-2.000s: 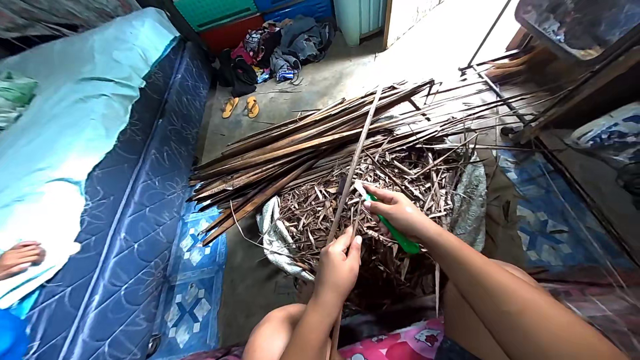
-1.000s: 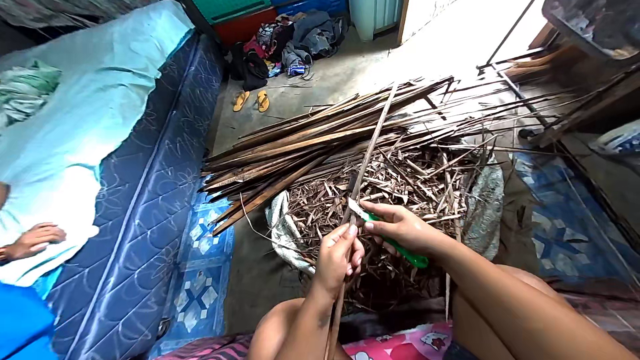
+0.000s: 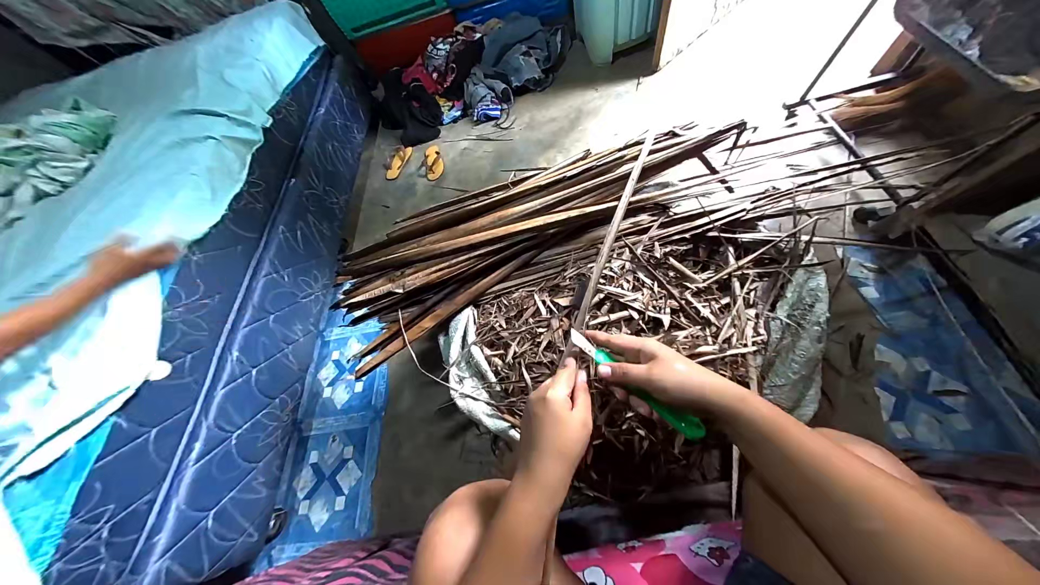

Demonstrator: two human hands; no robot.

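My left hand [image 3: 559,414] grips a long dried palm frond strip [image 3: 615,219] that points up and away over a sack. In my right hand [image 3: 654,370] is a green-handled knife [image 3: 681,418], its pale blade against the strip just above my left fingers. Below both hands, an open woven sack [image 3: 479,382] is filled with short brown leaf scraps [image 3: 536,333]. A pile of long dried strips [image 3: 487,219] lies across the floor on the sack's far side. The strip's lower part is partly hidden by my left hand and forearm.
At the left, another person's blurred arm [image 3: 57,305] reaches over a blue mattress [image 3: 244,325] with a pale green sheet [image 3: 187,106]. Yellow slippers [image 3: 433,163] and a heap of clothes [image 3: 520,57] lie on the floor beyond the pile. Thin metal bars [image 3: 861,154] stand at the right.
The other person's arm has moved further into view over the mattress. My hands stay close together at the strip, the knife still in my right hand.
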